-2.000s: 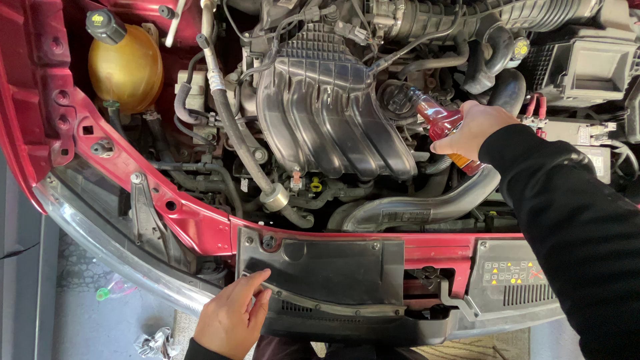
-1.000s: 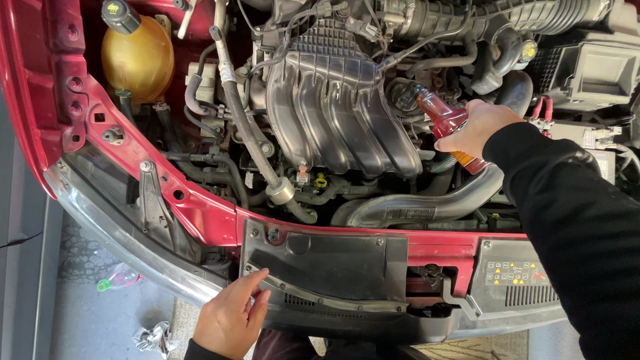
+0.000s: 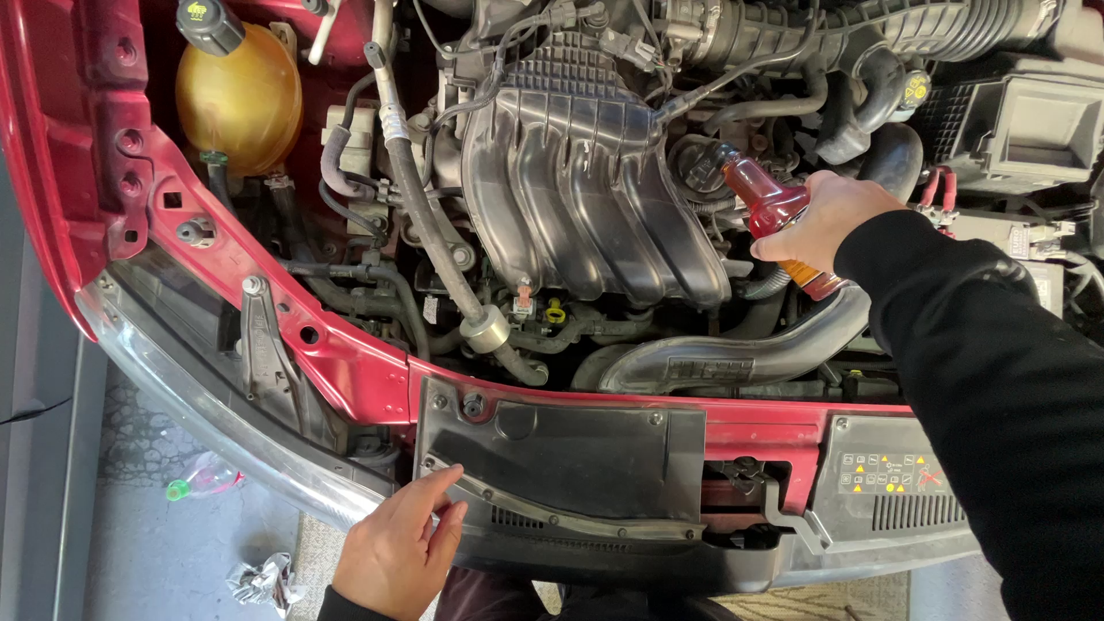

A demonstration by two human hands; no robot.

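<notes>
My right hand (image 3: 828,224) grips a clear glass bottle (image 3: 776,203) of red-amber liquid, tilted with its neck toward the upper left. The bottle's mouth lies over or against a round black cap (image 3: 697,164) beside the ribbed black plastic intake manifold (image 3: 595,190); whether they touch I cannot tell. Whether liquid flows cannot be seen. My left hand (image 3: 401,548) holds nothing, its fingers apart, with the index fingertip at the edge of the black plastic front cover (image 3: 569,457).
A yellowed coolant reservoir (image 3: 240,103) stands at upper left. A curved black intake duct (image 3: 742,362) runs below the bottle. The headlight (image 3: 233,448) borders the left front. On the floor lie a plastic bottle (image 3: 211,474) and crumpled foil (image 3: 266,582).
</notes>
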